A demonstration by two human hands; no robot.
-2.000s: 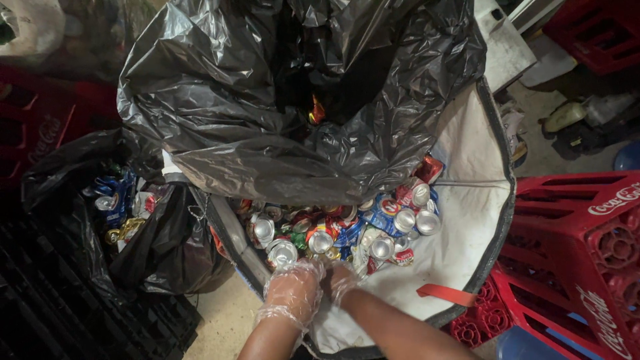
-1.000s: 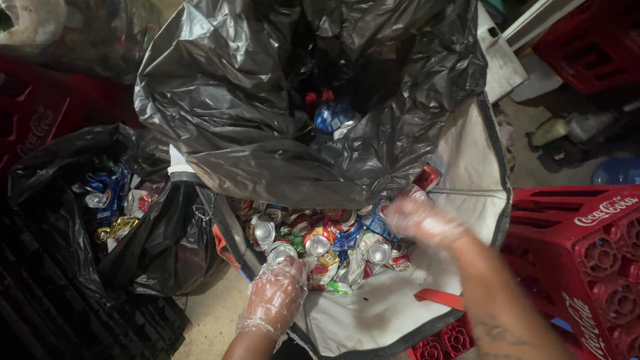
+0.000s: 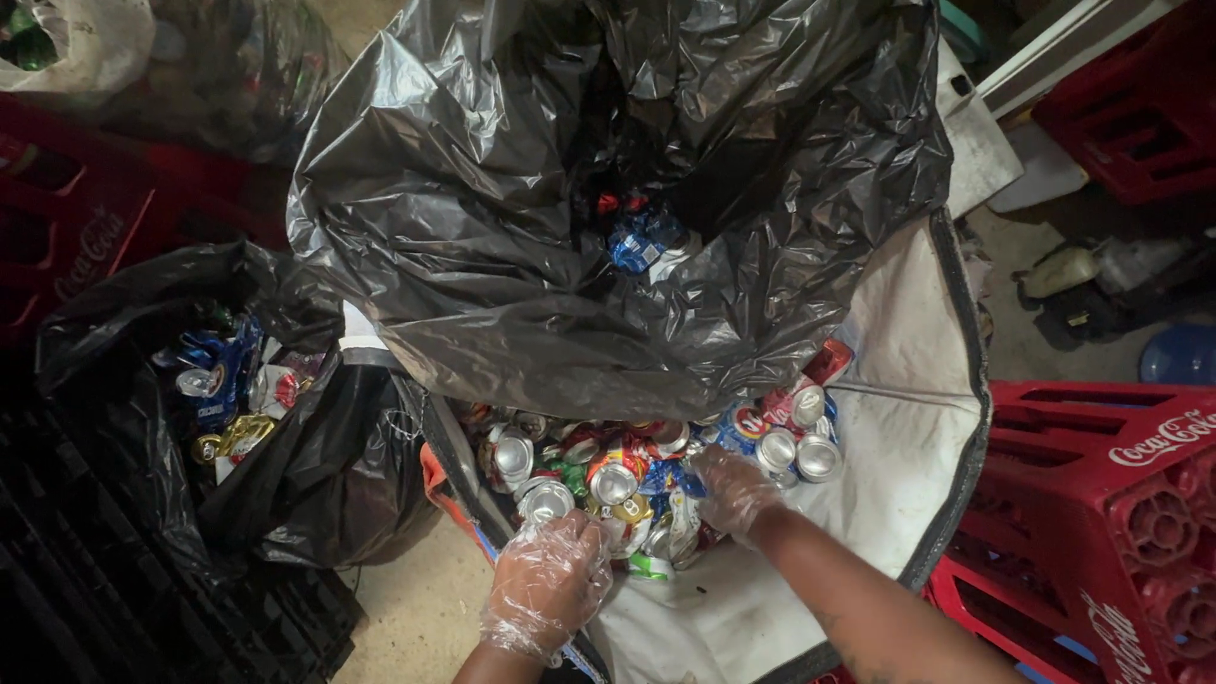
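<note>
Crushed aluminum cans [image 3: 615, 484] lie heaped in a large white-lined bag [image 3: 912, 313] with a dark edge. My left hand [image 3: 549, 579], in a clear plastic glove, rests at the near left side of the heap, its fingertips by a silver can end; whether it grips one is hidden. My right hand [image 3: 736, 494], gloved too, reaches into the middle of the heap, fingers among the cans, its hold unclear. Beyond both hands, a black plastic garbage bag [image 3: 494, 285] spreads over the far part of the white-lined bag. Crushed blue cans [image 3: 644, 240] lie in its opening.
A smaller black garbage bag [image 3: 313, 475] with crushed cans [image 3: 223, 380] stands at the left, above black plastic crates [image 3: 142, 570]. Red Coca-Cola crates [image 3: 1054, 456] stand at the right, and another [image 3: 95, 228] is at the left. A blue round object [image 3: 1178, 356] lies on the floor at right.
Blue cans show in the black bag's opening, where two seconds ago they did not. My right hand has moved left from the heap's right side since one second ago.
</note>
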